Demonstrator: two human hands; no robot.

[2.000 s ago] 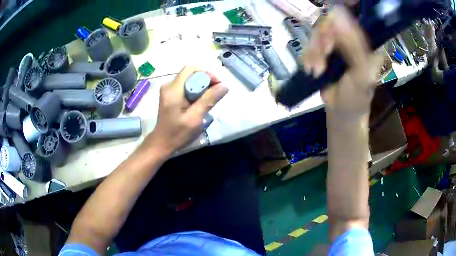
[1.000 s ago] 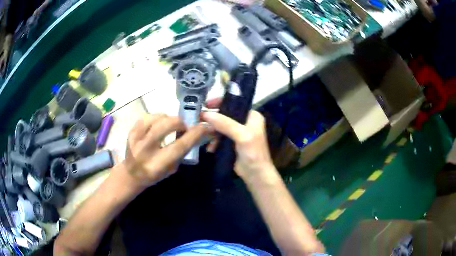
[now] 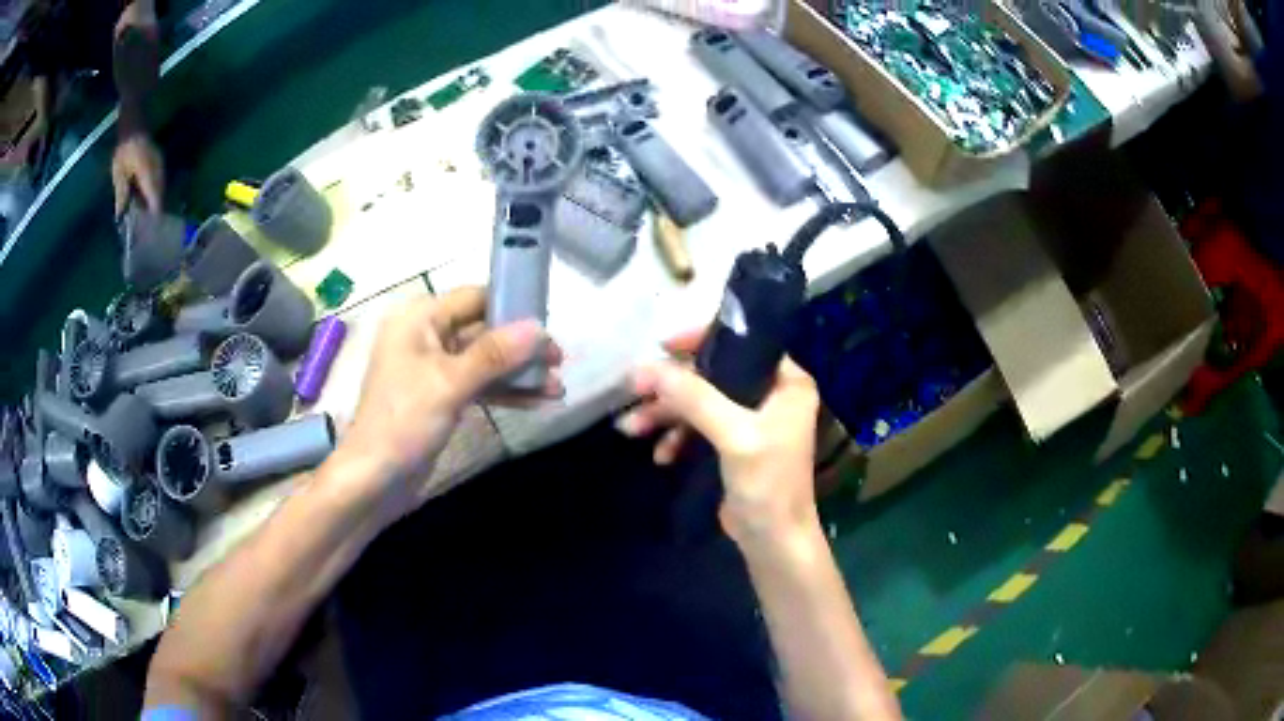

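Note:
A grey fan unit (image 3: 521, 240) stands upright in view, its round slotted head up and its straight handle down. My left hand (image 3: 458, 359) grips the lower end of the handle. My right hand (image 3: 746, 423) holds a black electric screwdriver (image 3: 756, 321) with its corded end up, to the right of the fan unit and apart from it. The screwdriver's bit is hidden below the hand.
Many grey fan units (image 3: 183, 373) are piled at left, beside a purple cell (image 3: 321, 358). Handle covers (image 3: 760, 141) and a wooden-handled tool (image 3: 672, 247) lie behind. A box of circuit boards (image 3: 958, 141) is at upper right. Another person's hand (image 3: 138, 172) reaches in at upper left.
My hands have moved apart; the fan unit is higher and the screwdriver further right. The wooden-handled tool is more visible. Another person's hand has appeared at upper left, at a grey fan piece.

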